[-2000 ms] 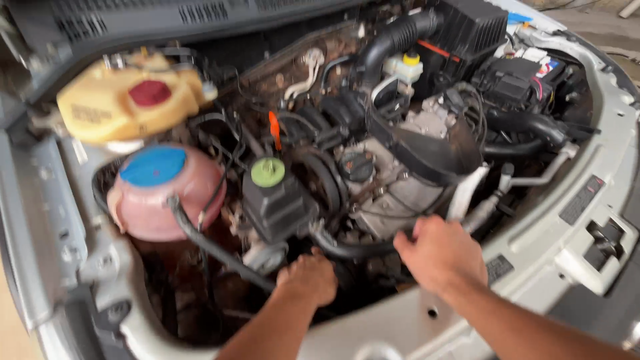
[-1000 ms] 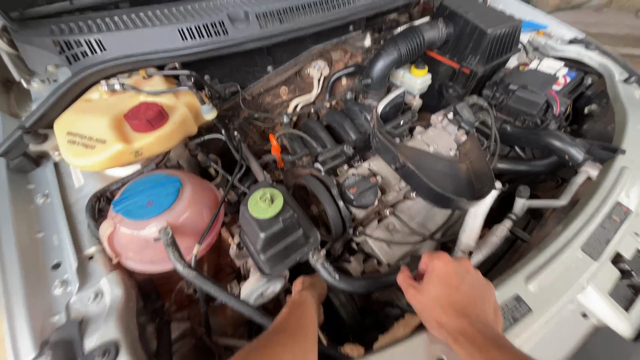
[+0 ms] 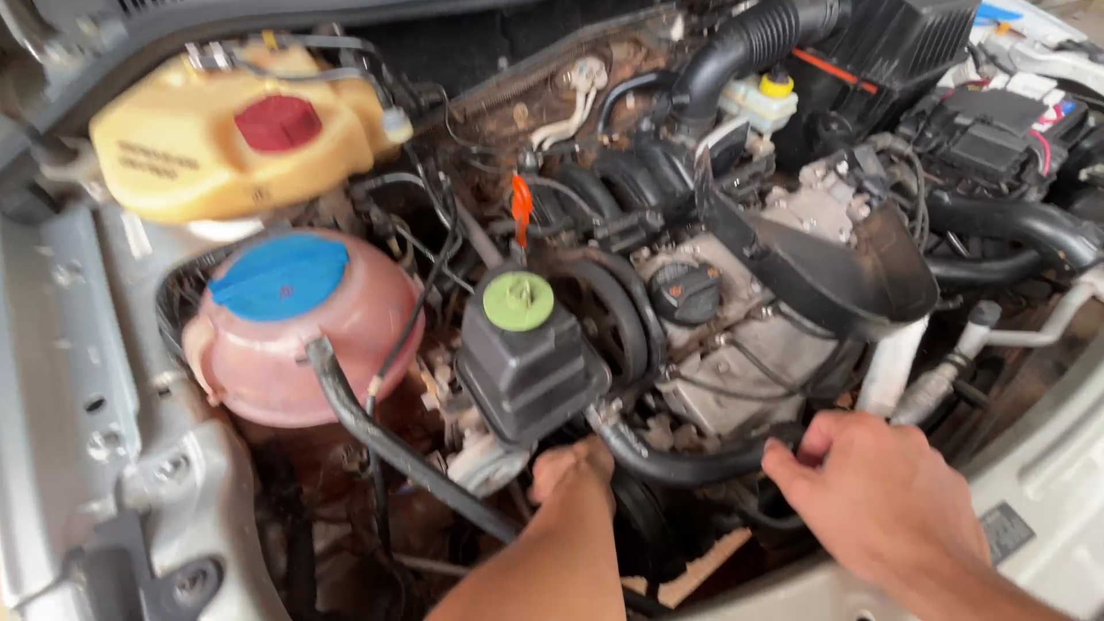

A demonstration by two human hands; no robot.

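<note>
My left hand (image 3: 573, 470) reaches down into the engine bay, just below the black power steering reservoir (image 3: 530, 366) with its green cap (image 3: 517, 300). Its fingertips are hidden, so what they touch cannot be seen. My right hand (image 3: 880, 496) has thumb and fingers bent at the end of a black rubber hose (image 3: 690, 466), which runs from the reservoir's side; the fingertips are partly hidden. Above the hose lies the engine's valve cover (image 3: 733, 384) with a black oil filler cap (image 3: 686, 291). A black plastic cover (image 3: 828, 276) stands loosely over the engine.
At left are a pink coolant tank (image 3: 302, 371) with a blue cap and a yellowish fluid reservoir (image 3: 207, 181) with a red cap. An orange dipstick handle (image 3: 522, 207) stands mid-bay. The air filter box (image 3: 897, 52) and battery area (image 3: 992, 138) lie back right. The front body panel (image 3: 1035, 483) borders the bay.
My left hand has gone deeper below the reservoir than two seconds ago, when it was in fuller view. My right hand remains by the hose. The view has come closer.
</note>
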